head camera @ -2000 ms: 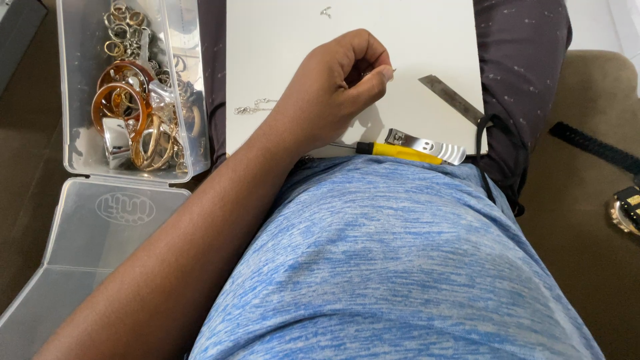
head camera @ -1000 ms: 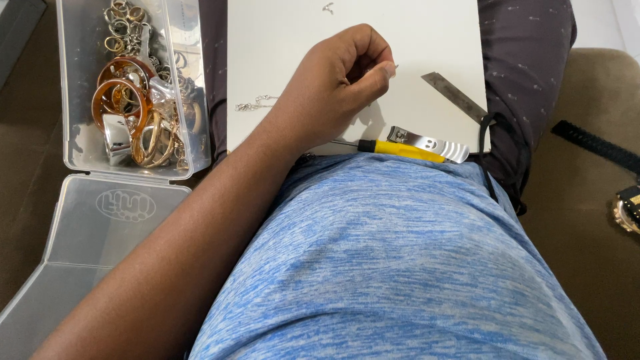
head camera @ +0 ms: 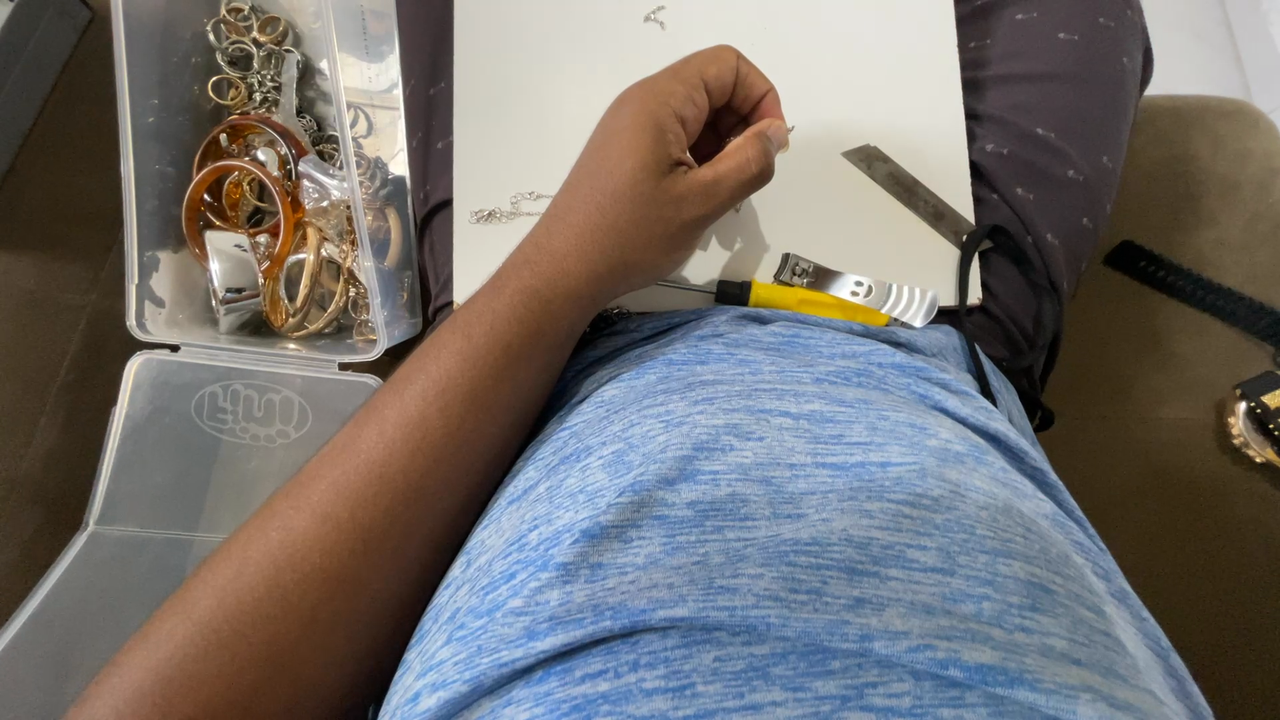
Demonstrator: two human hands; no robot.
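Note:
My left hand (head camera: 690,165) is over a white board (head camera: 540,90) on my lap, thumb and forefinger pinched on a tiny metal piece (head camera: 790,130) whose kind is unclear. Under its wrist lies part of a thin silver chain (head camera: 510,208). A small silver piece (head camera: 655,16) rests near the board's top. Right of the hand a flat metal blade (head camera: 908,193) lies slanted. Nail clippers (head camera: 860,288) lie across a screwdriver with a yellow handle (head camera: 790,299) at the board's near edge. My right hand is out of view.
To the left stands a clear plastic box (head camera: 130,200) of rings, chains and amber bangles (head camera: 240,215), its lid (head camera: 160,430) folded open towards me. A black cord (head camera: 970,270) hangs at the board's right corner. A wristwatch (head camera: 1255,415) and a black strap (head camera: 1190,285) lie on the brown seat.

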